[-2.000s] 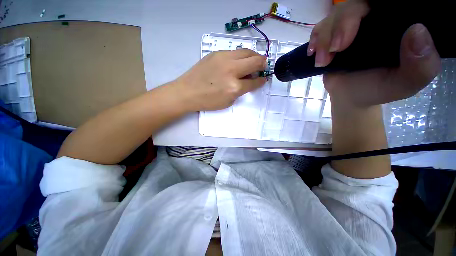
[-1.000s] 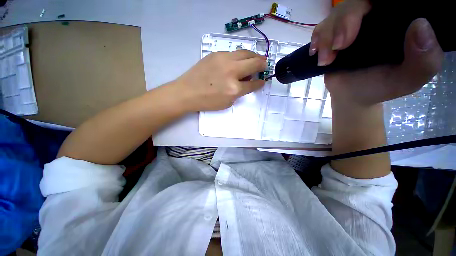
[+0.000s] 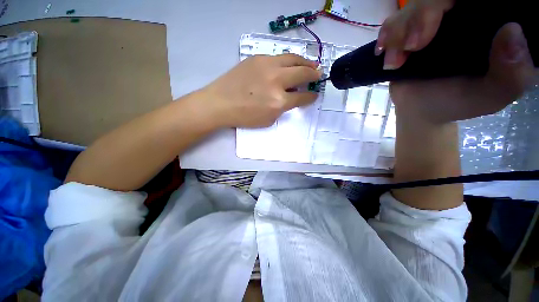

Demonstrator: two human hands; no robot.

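Note:
A white plastic housing (image 3: 275,144) lies flat with its ribbed inside up. My left hand (image 3: 272,88) rests on it, fingertips on a small green wired component (image 3: 315,86) at the housing's inner rib. My right hand (image 3: 437,65) is wrapped around a thick black electric screwdriver (image 3: 360,66), held nearly level, pointing left. Its thin bit reaches toward the component; whether it touches a screw cannot be told. Dark and red lead wires (image 3: 318,42) run from the component to a narrow green circuit board (image 3: 292,22) beyond the housing.
A yellow-tipped part (image 3: 337,7) on red wires lies at the top. Left are a brown board (image 3: 106,82) and another white housing (image 3: 20,82). Clear bumpy plastic (image 3: 496,138) lies at right. The black cord (image 3: 473,178) crosses my right forearm. Blue cloth (image 3: 23,218) shows at lower left.
The screwdriver and my right hand have shifted slightly right and up, and the bit stands a little farther from the component. The blue cloth at left has moved. My left hand stays on the component.

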